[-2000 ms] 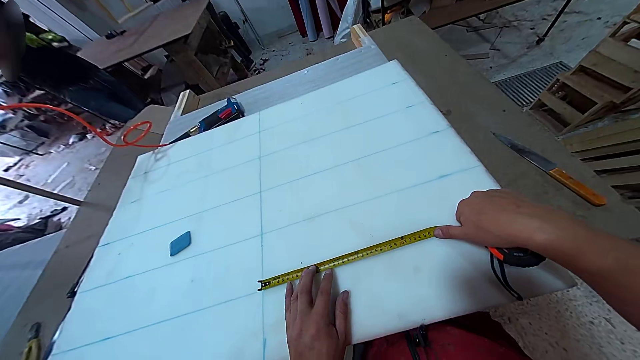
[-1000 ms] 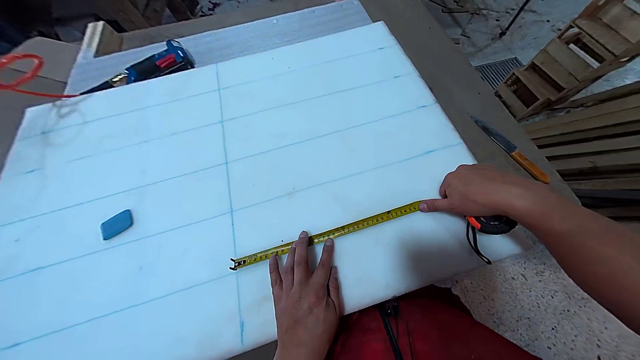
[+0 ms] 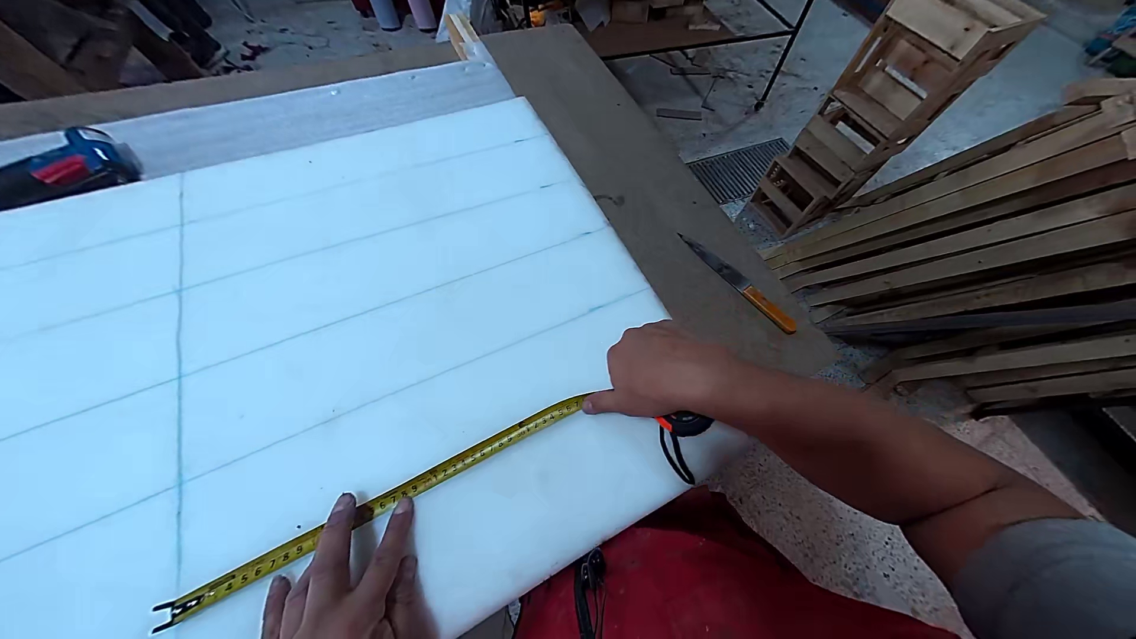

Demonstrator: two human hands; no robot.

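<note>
A yellow tape measure (image 3: pixel 479 451) lies extended across a white foam slab (image 3: pixel 373 293) marked with blue lines. Its hooked end rests at the crossing line on the left. My left hand (image 3: pixel 351 577) presses the blade with spread fingertips near the slab's front edge. My right hand (image 3: pixel 661 371) is closed on the blade near the tape's case, its thumb along the blade. The black and orange case (image 3: pixel 685 423), with a black strap, is partly hidden beneath that hand.
On the brown table (image 3: pixel 612 151), right of the slab, lies a knife with an orange handle (image 3: pixel 769 310). A blue and red power tool (image 3: pixel 67 169) is at the far left. Stacked wooden boards (image 3: pixel 976 257) and a wooden step frame (image 3: pixel 852 133) stand at the right.
The view has shifted to the right, so the blue chalk-like piece seen earlier is out of frame. Both hands keep their places on the tape.
</note>
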